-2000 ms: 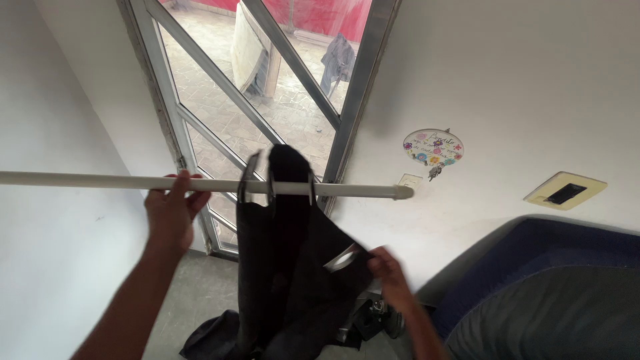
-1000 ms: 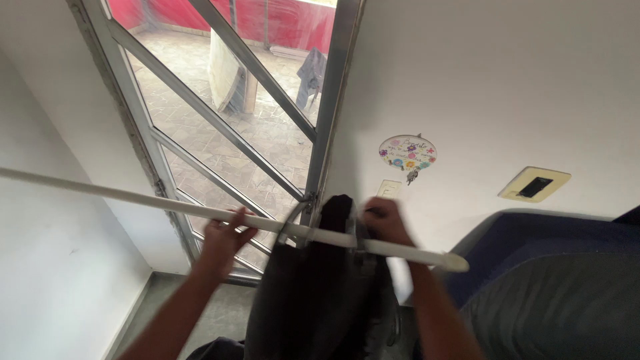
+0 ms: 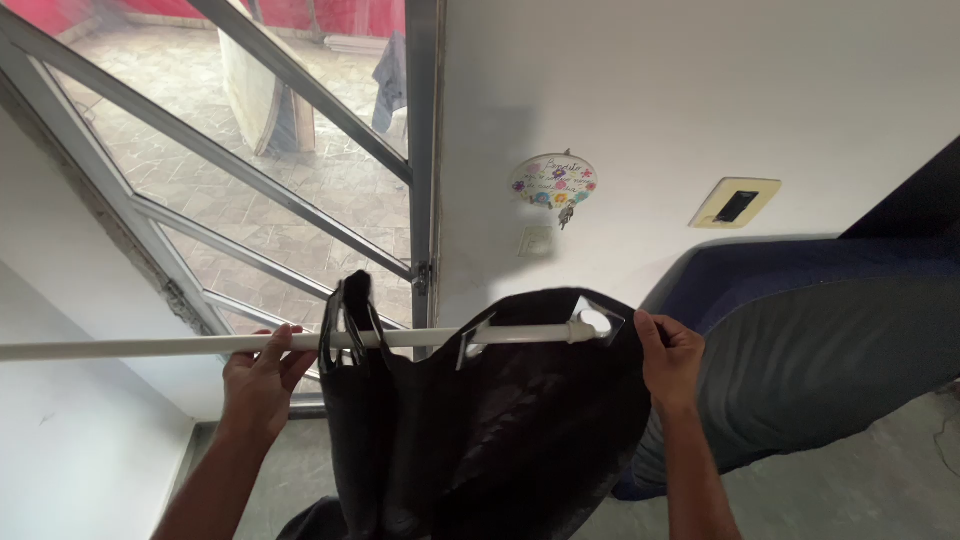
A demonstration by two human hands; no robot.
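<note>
A white curtain rod [image 3: 180, 346] runs across from the left edge. My left hand [image 3: 262, 382] grips it from below, just left of a black curtain [image 3: 517, 427] with metal-ringed eyelets. Part of the curtain is bunched on the rod. My right hand [image 3: 671, 360] pinches the curtain's top corner, right of the rod's capped end, which lies at an eyelet [image 3: 595, 320] there. Lower down, the cloth hangs out of view.
Behind stands a metal-framed glass door [image 3: 424, 150]. On the white wall are a flowered oval plaque [image 3: 555, 180] with keys, a socket plate [image 3: 535, 241] and a yellowish switch plate [image 3: 735, 202]. A sofa [image 3: 817, 352] with a blue and grey cover stands at the right.
My right hand has moved from close by the rod out beyond its end, drawing the curtain's top edge to the right. My left hand stays on the rod.
</note>
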